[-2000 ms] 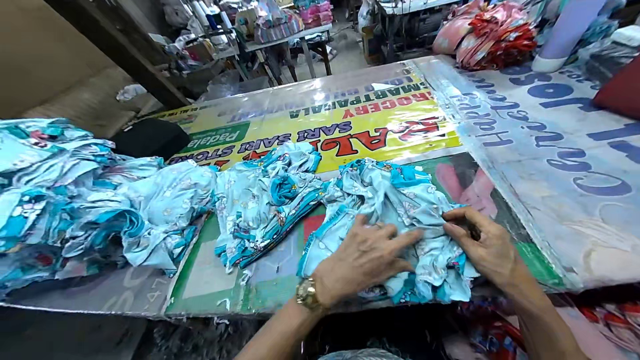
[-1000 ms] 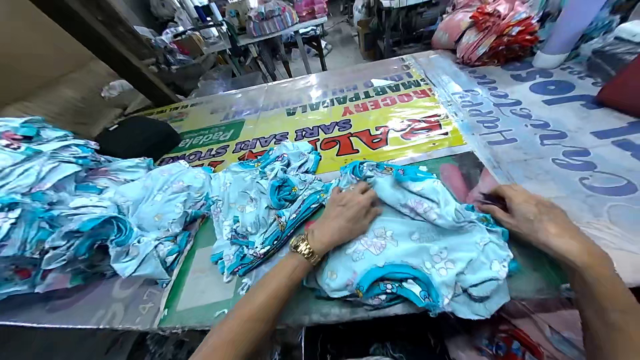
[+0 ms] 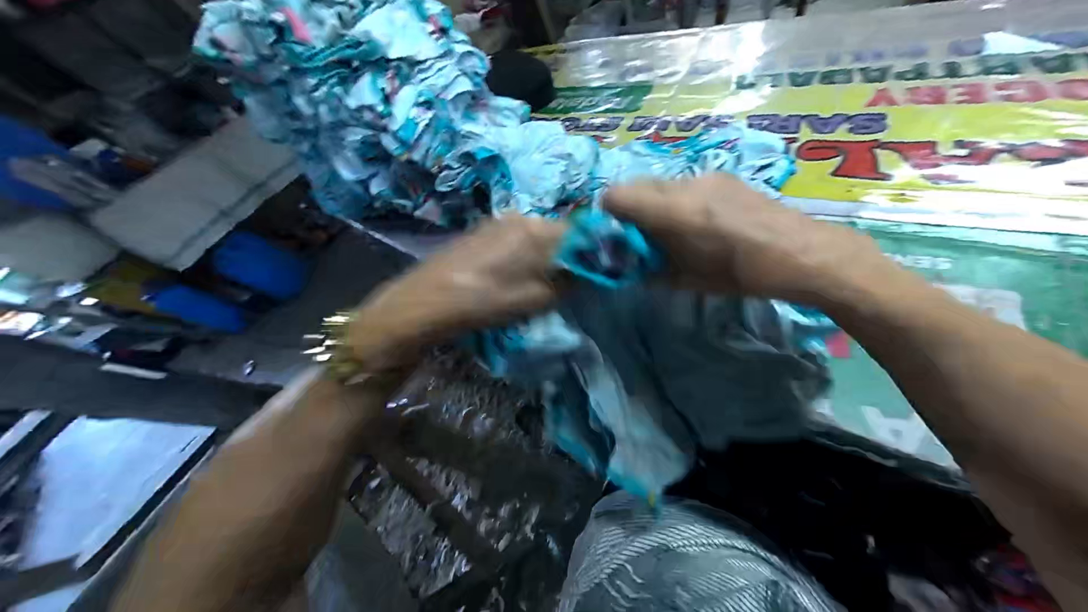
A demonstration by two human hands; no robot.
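Note:
A light blue garment with teal trim (image 3: 629,399) hangs bunched between my two hands, off the near edge of the table. My left hand (image 3: 476,272), with a gold-coloured watch at the wrist, grips its upper left side. On the other side of a teal-edged opening, my right hand (image 3: 705,229) grips the cloth. Fingertips of both are blurred. Just behind my hands lie more crumpled garments of the same cloth (image 3: 714,157), joined on the left by a tall heap of them (image 3: 382,93).
The table is covered with a printed tarpaulin (image 3: 952,183). A black object (image 3: 520,78) sits behind the heap. Below the table edge, scraps lie on the dark floor (image 3: 476,450). Blue objects (image 3: 259,263) and a pale sack-like bundle (image 3: 200,195) are at the left.
The view has swung strongly to the left. A garment lay spread on the table under my hands one second ago; now my hands hold a bunched garment up at the table's near edge.

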